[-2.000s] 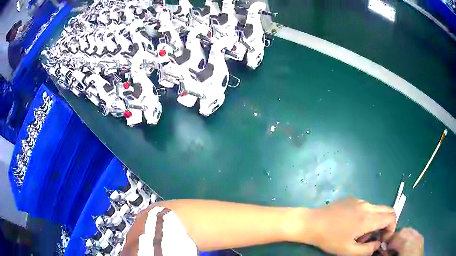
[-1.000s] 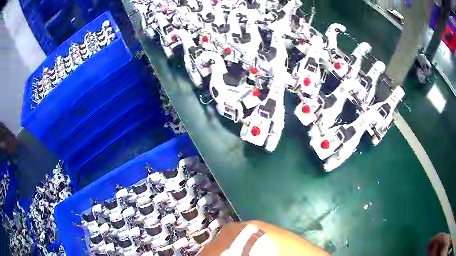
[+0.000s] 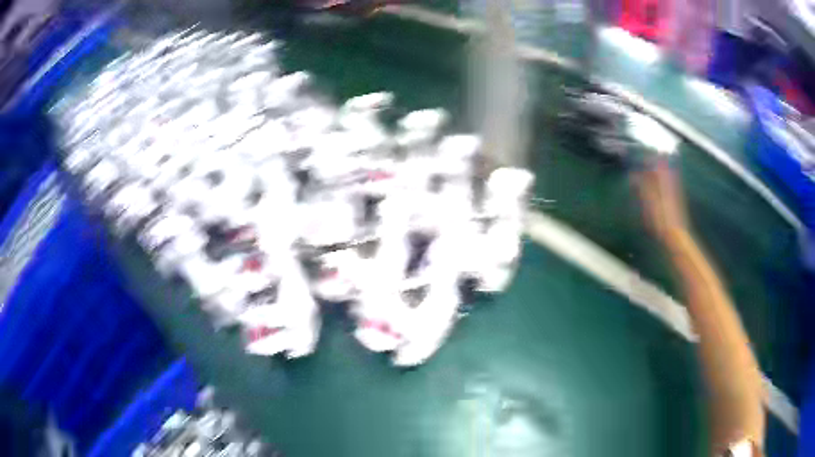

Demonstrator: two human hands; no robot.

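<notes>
Everything is blurred by motion. My right hand is at the end of a bare forearm that reaches up from the bottom right. Its fingertips meet a white thing, which looks like a toy scooter assembly, beyond the pale rail. The blur hides whether the fingers grip it. A dense group of white toy scooters with red rear lights stands on the green table from the left to the middle. My left hand is out of the picture.
A grey post rises behind the scooters. A pale rail crosses the table to the right. Blue crates stand beside the left table edge, with white assemblies at the bottom left. Red and purple shapes show at the top right.
The view has swung, bringing the grey post nearer the middle. My right arm now stretches across the rail to a white thing. My left forearm has left the picture.
</notes>
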